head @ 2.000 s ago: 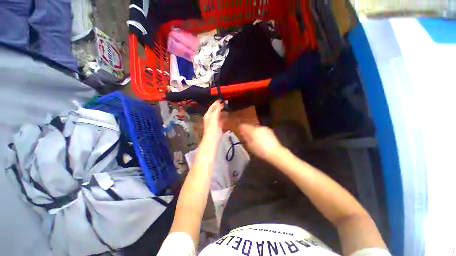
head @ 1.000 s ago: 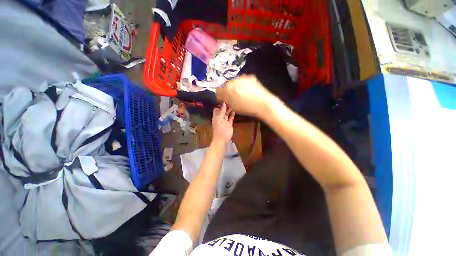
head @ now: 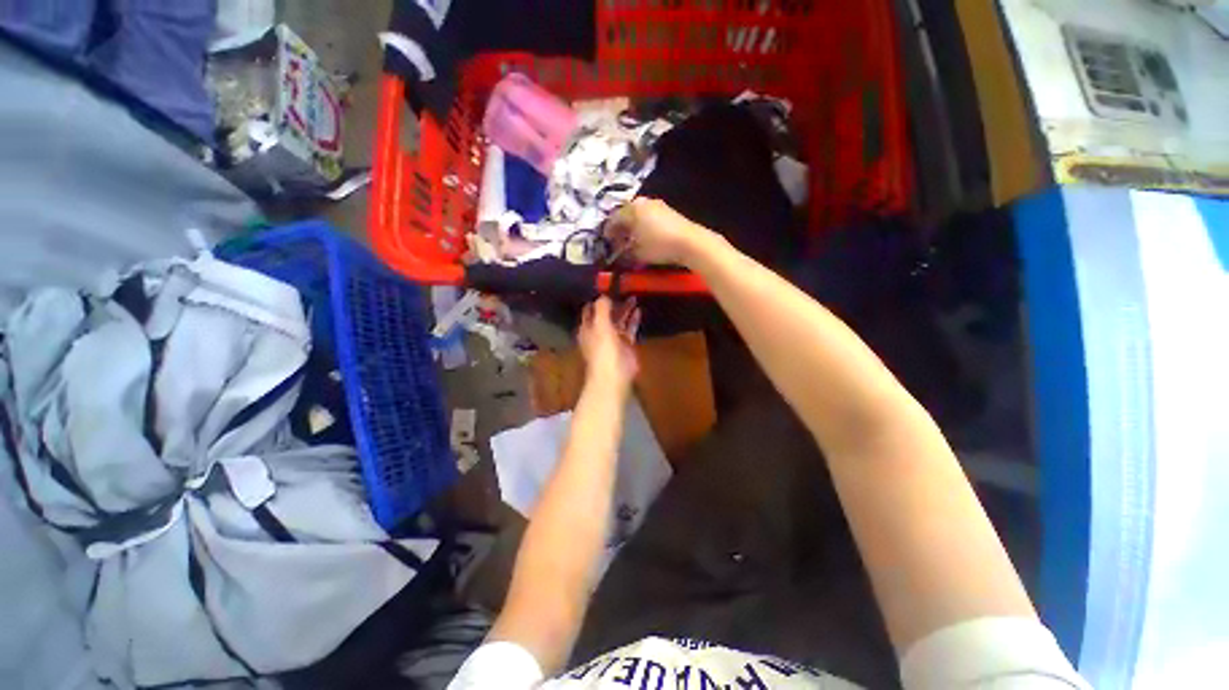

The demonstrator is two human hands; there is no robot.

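A red plastic basket (head: 395,202) stands in front of me. A black fabric strip (head: 539,278) is wound around its near rim. My right hand (head: 656,232) is just inside the rim, fingers bent and closed on a thin dark end of the strip. My left hand (head: 611,337) is outside and below the rim, fingertips up near the strip; whether it grips anything is hidden. Inside the basket lie patterned black-and-white scraps (head: 593,169), a pink bundle (head: 528,119) and dark cloth (head: 721,175).
A tied bundle of light grey cut pieces (head: 202,485) lies at the left, beside a blue plastic basket (head: 391,391). A white machine table with a blue edge (head: 1058,337) is at the right. A brown cardboard piece (head: 678,384) and scraps are on the floor.
My right hand has moved from above the rim to just inside the basket. My left hand stays below the rim, slightly shifted. The view has shifted slightly.
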